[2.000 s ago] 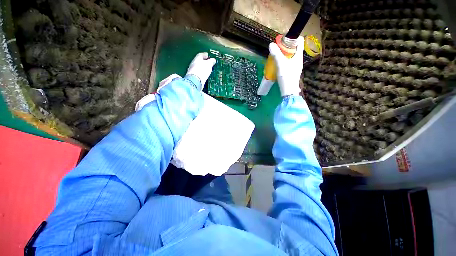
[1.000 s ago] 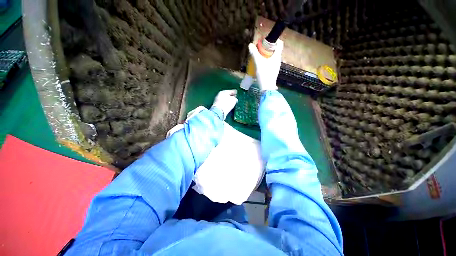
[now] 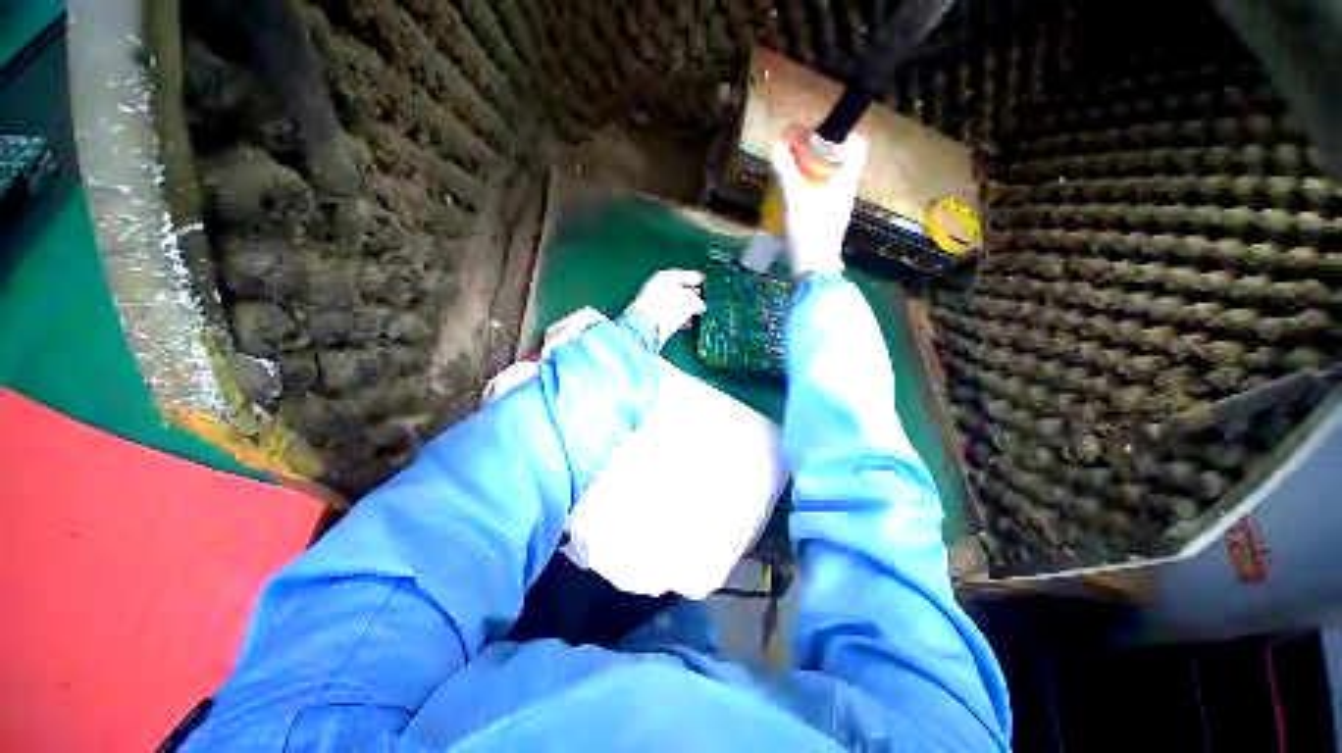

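A green circuit board (image 3: 740, 316) lies on the green mat (image 3: 618, 236) in the booth. My left hand (image 3: 670, 302), in a white glove, is at the board's left edge, its fingertips touching or gripping that edge; which one is hard to tell. My right hand (image 3: 818, 203), also gloved, is closed around the orange-yellow air gun (image 3: 776, 209). Its pale nozzle points down at the board's upper part. My right hand and sleeve hide the board's right side. A white cloth-covered pad (image 3: 677, 478) lies under my left forearm.
A tan metal box (image 3: 883, 147) with a round yellow label stands behind the board. Bumpy foam (image 3: 1133, 294) lines the booth walls. A black hose (image 3: 898, 44) rises from the gun. The worn booth edge (image 3: 140, 221) and a red mat (image 3: 140, 566) are at left.
Since one second ago my right hand and the gun have moved slightly right, uncovering more of the board's top. Two seconds ago the gun was at the board's right side. The camera view has shifted.
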